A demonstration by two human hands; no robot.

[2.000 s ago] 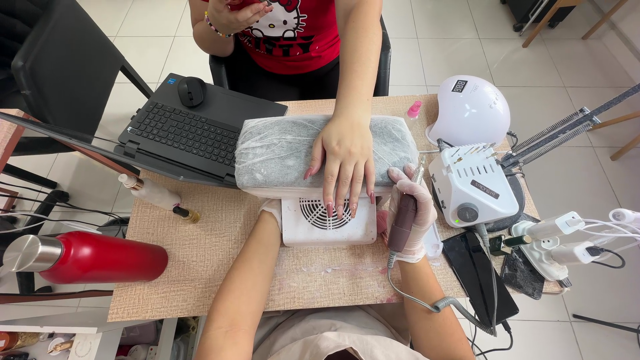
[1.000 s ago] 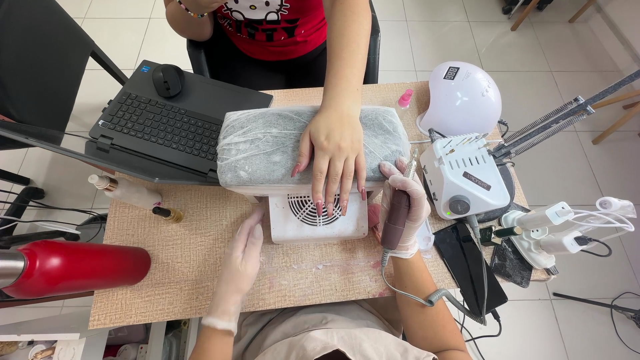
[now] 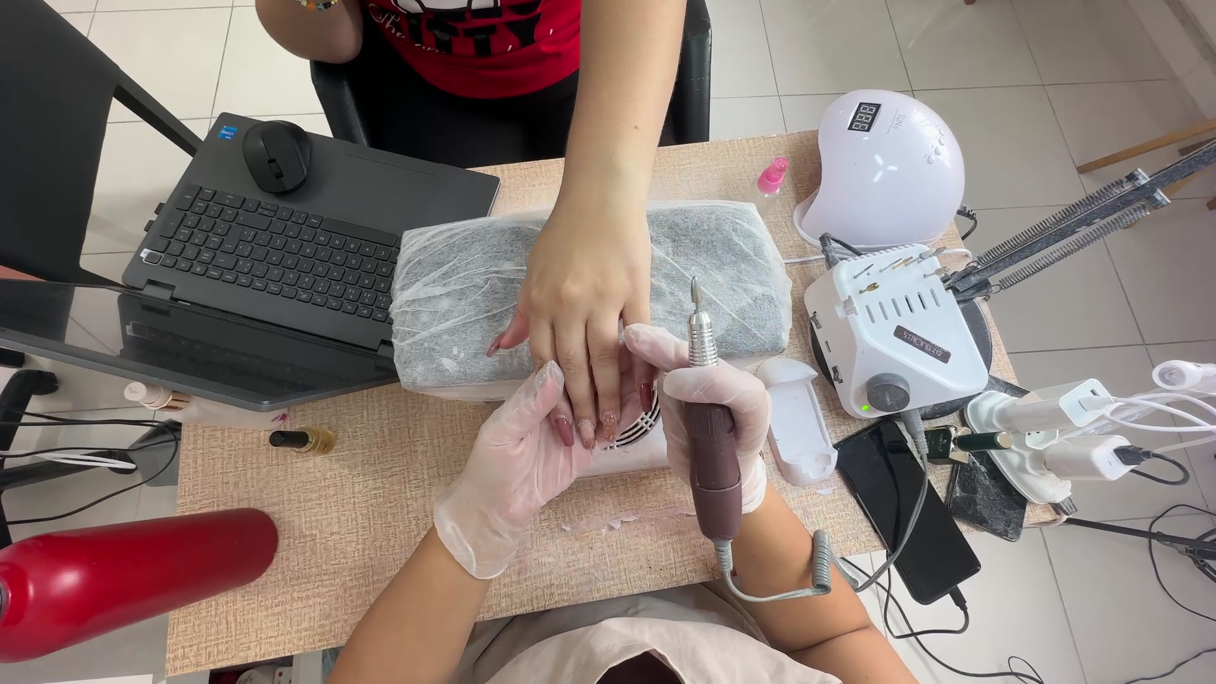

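Note:
My gloved left hand (image 3: 518,456) has its fingers and thumb at the fingertips of another person's hand (image 3: 589,285), partly under them. That hand lies palm down across a cushion (image 3: 722,275) in a thin white cover, its nails long and reddish with glitter. In my gloved right hand (image 3: 736,408) is a brown electric nail drill handpiece (image 3: 714,470), its metal bit pointing away from me; my index finger touches the edge of the person's hand. Beneath the fingertips sits a white nail dust collector (image 3: 627,461), its round grille partly hidden. A coiled cable runs from the handpiece.
At left are a laptop (image 3: 275,256) with a mouse (image 3: 276,155), a small bottle (image 3: 304,439) and a red flask (image 3: 133,579). At right stand a white nail lamp (image 3: 883,171), the drill's control unit (image 3: 898,332), a phone (image 3: 907,513), a white tray (image 3: 796,423) and a power strip (image 3: 1012,446).
My left hand has moved from the table, left of the dust collector, up to the person's fingertips. My right hand, still holding the handpiece, has come in against the person's hand.

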